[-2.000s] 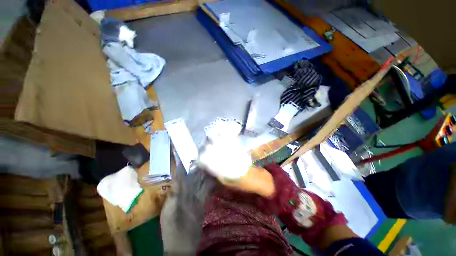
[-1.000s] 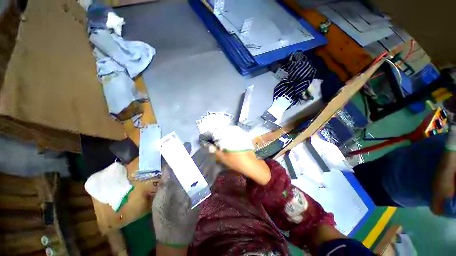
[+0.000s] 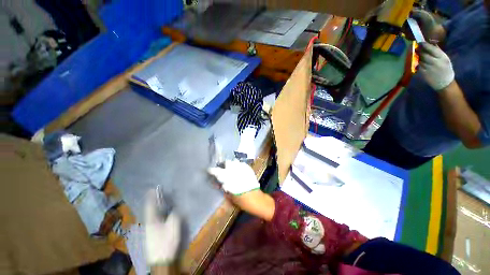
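My left hand [image 3: 163,233], in a pale knit glove, is blurred over the bench's near left part; a small grey shape shows at its fingertips, too blurred to name. My right hand [image 3: 236,177], in a white glove with a green cuff edge, is low over the bench near its front edge. Its fingertips are blurred, and I cannot tell if it holds anything. A narrow bracket [image 3: 216,147] lies just beyond it. Another bracket [image 3: 247,144] lies by the striped cloth [image 3: 247,105]. Stacked brackets [image 3: 136,248] show partly, left of my left hand.
A blue-edged stack [image 3: 188,80] lies at the far side. Crumpled blue cloth [image 3: 83,177] and cardboard [image 3: 43,209] are at left. An upright cardboard divider [image 3: 293,113] stands at right, with a blue-edged board [image 3: 360,193] beyond it. A gloved person in blue [image 3: 451,96] stands at right.
The view has swung right and up. The bracket that lay across my left hand is no longer seen there, and that hand is now over the bench. The fanned brackets no longer show.
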